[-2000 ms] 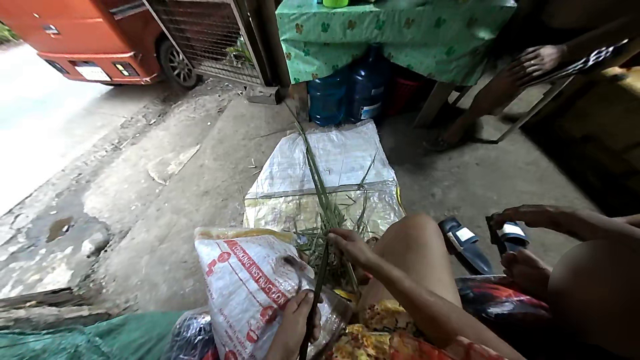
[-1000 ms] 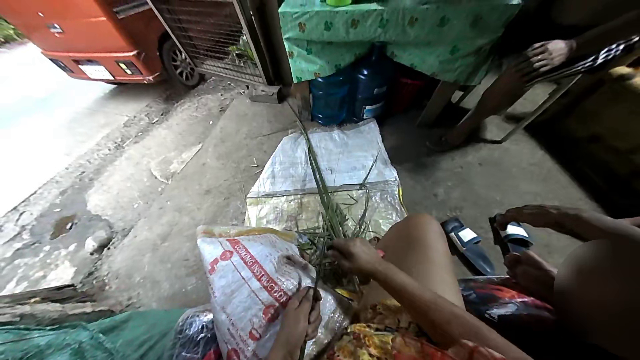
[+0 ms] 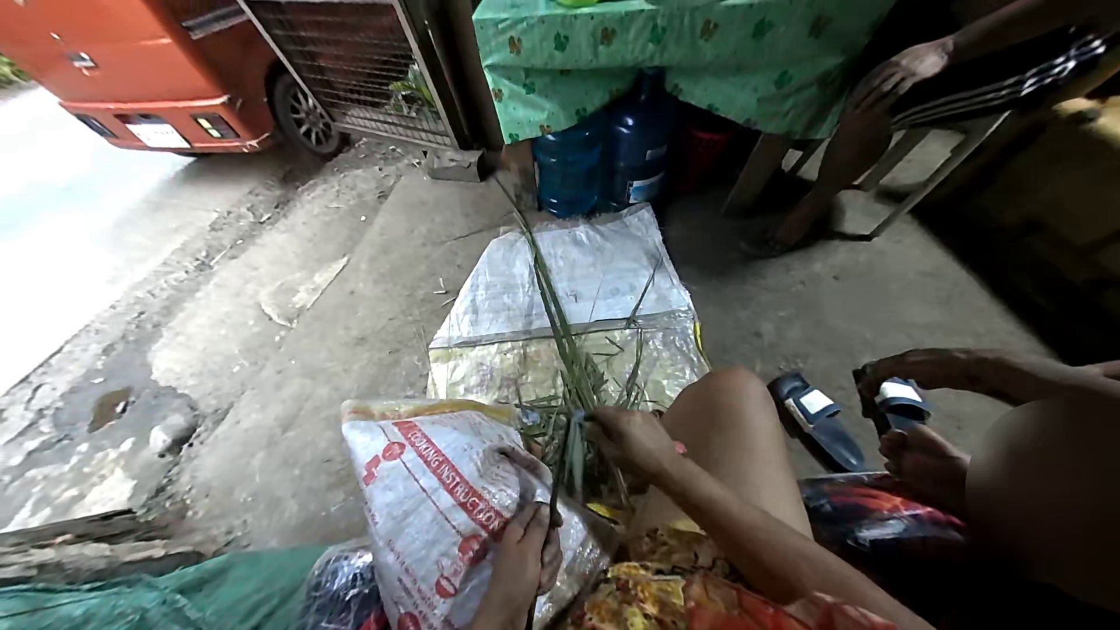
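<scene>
My left hand (image 3: 527, 547) rests on a printed white woven sack (image 3: 437, 499) over my lap, its fingers closed around a thin dark strip or blade (image 3: 556, 490); which of these it is cannot be told. My right hand (image 3: 634, 442) is at the near end of a bundle of long green leaf strips (image 3: 569, 359), its fingers closed on them. The strips reach away over flattened sacks (image 3: 582, 271) on the concrete floor. Loose leaf pieces lie tangled just below and beside my right hand.
Blue water jugs (image 3: 643, 144) stand under a table with a green cloth (image 3: 700, 52). A seated person's hand (image 3: 906, 74) and leg are at the upper right; another person's arm and foot (image 3: 923, 451) are at the right, near dark slippers (image 3: 818, 420). An orange vehicle (image 3: 157, 61) stands at the upper left.
My right hand has moved down from higher on the strips to their near end. The dark strip in my left hand stands more upright than one second ago.
</scene>
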